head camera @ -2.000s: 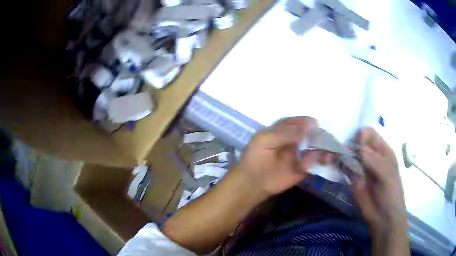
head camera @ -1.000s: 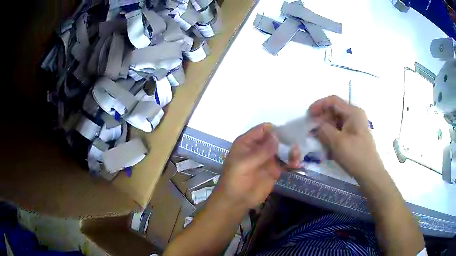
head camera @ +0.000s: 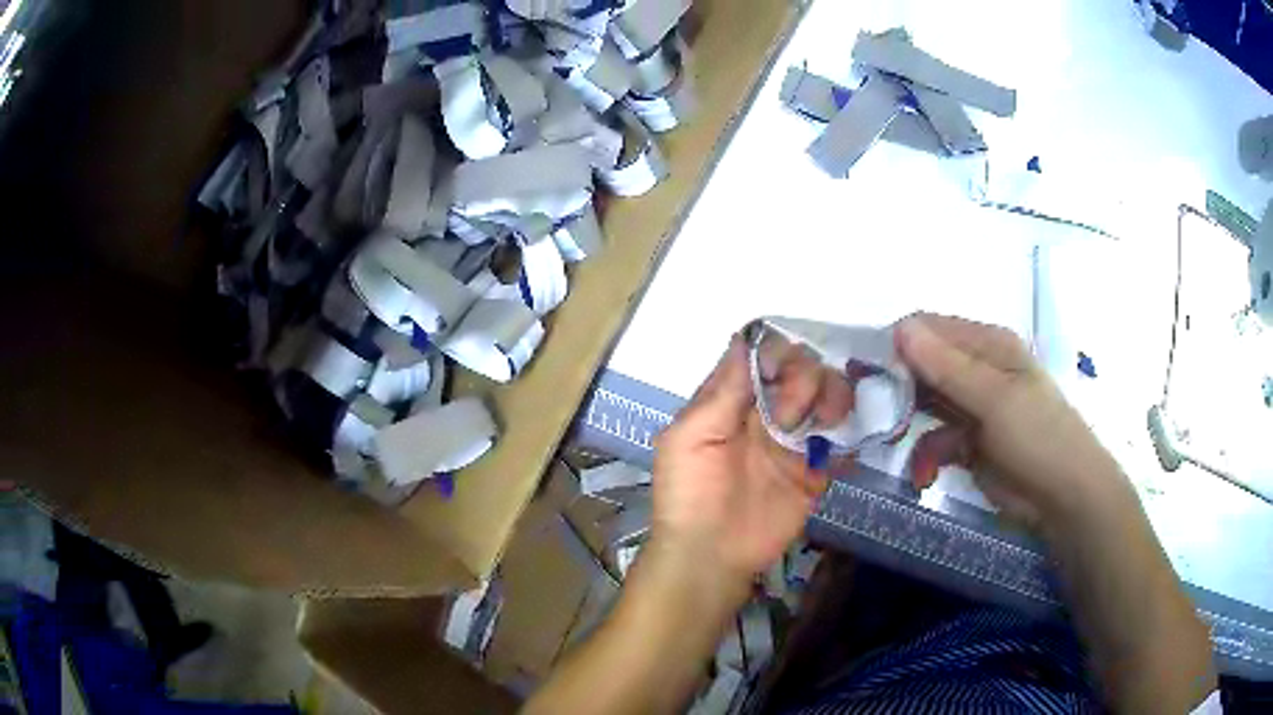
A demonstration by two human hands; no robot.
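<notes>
A grey-and-white strap loop [head camera: 838, 340] is held up between my hands above the table's ruler-marked front edge. Its round opening faces me, and a small blue piece [head camera: 818, 451] shows at its lower rim. My left hand [head camera: 733, 468] grips the loop's left side, with fingertips showing inside the ring. My right hand [head camera: 984, 405] holds the loop's right end between thumb and fingers. Both hands are bare.
A carton [head camera: 538, 482] full of grey-white loops stands at the left. A lower carton [head camera: 524, 594] holds more pieces below the table edge. Flat grey strips [head camera: 901, 105] lie crossed on the white table [head camera: 740, 238]. The machine's bed cover [head camera: 1212, 335] is at the right.
The loop was blurred and partly folded between the fingers. It now stands open as a ring, with its opening towards me. The view has shifted, so the carton shows further right than one second ago.
</notes>
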